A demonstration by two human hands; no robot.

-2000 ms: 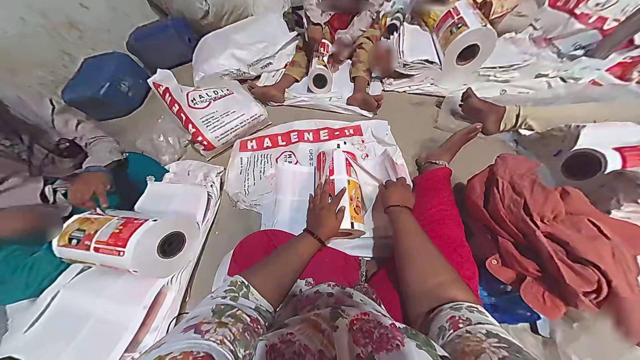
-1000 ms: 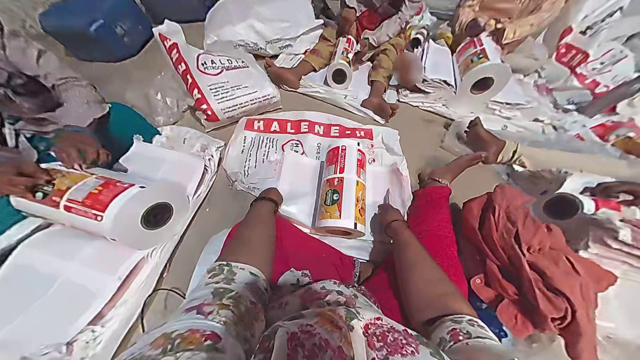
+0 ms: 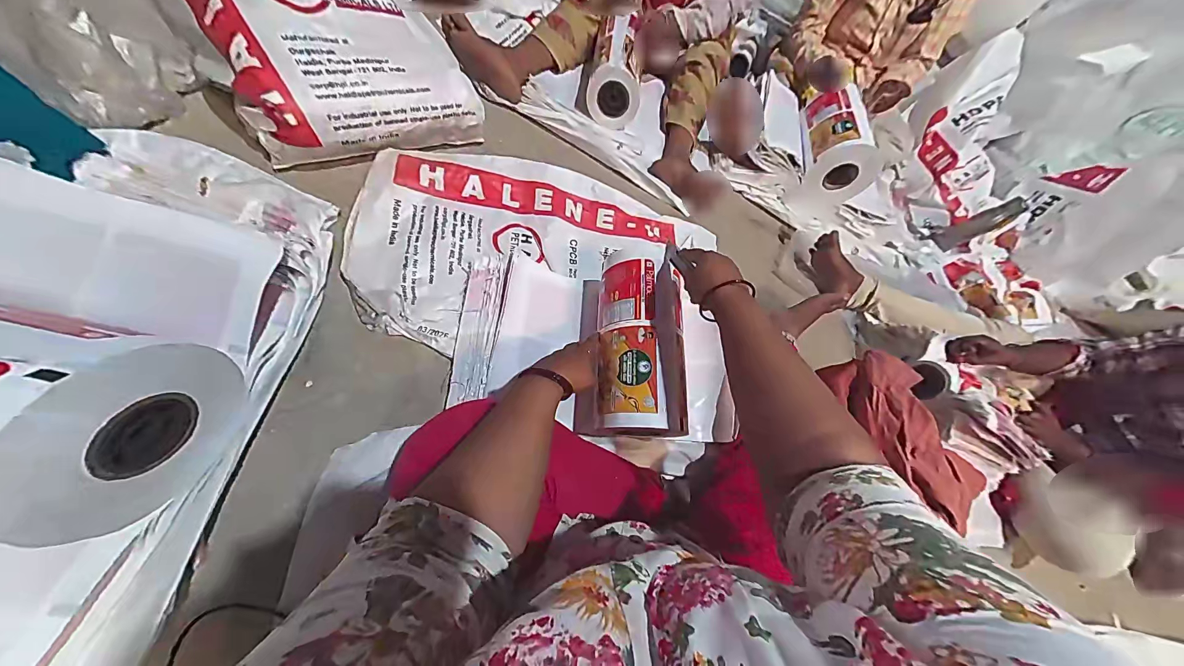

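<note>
A roll of printed packaging film [image 3: 633, 347] with red and orange panels lies in front of me, its long side pointing away from me. My left hand [image 3: 575, 365] touches the left side of the roll low down; its fingertips are partly hidden. At the far right corner of the roll, my right hand [image 3: 705, 275] pinches a small dark thing too blurred to name, or a film edge. Under the roll are white sheets [image 3: 541, 319] on a flattened white woven sack [image 3: 370, 250] with a red printed band. Clear film layers lie at the sheets' left.
Another large film roll [image 3: 213, 398] lies on sheets at the left. A printed sack [image 3: 370, 83] is beyond it. Several people sit around with more rolls [image 3: 840, 153]. A rust-coloured cloth [image 3: 902, 435] is on the right, and a bare foot [image 3: 835, 266] rests beyond my right hand.
My right hand has moved away from me along the roll's right side to its far end. My left hand, at the far left of the roll one second ago, is now lower beside it. The view has shifted.
</note>
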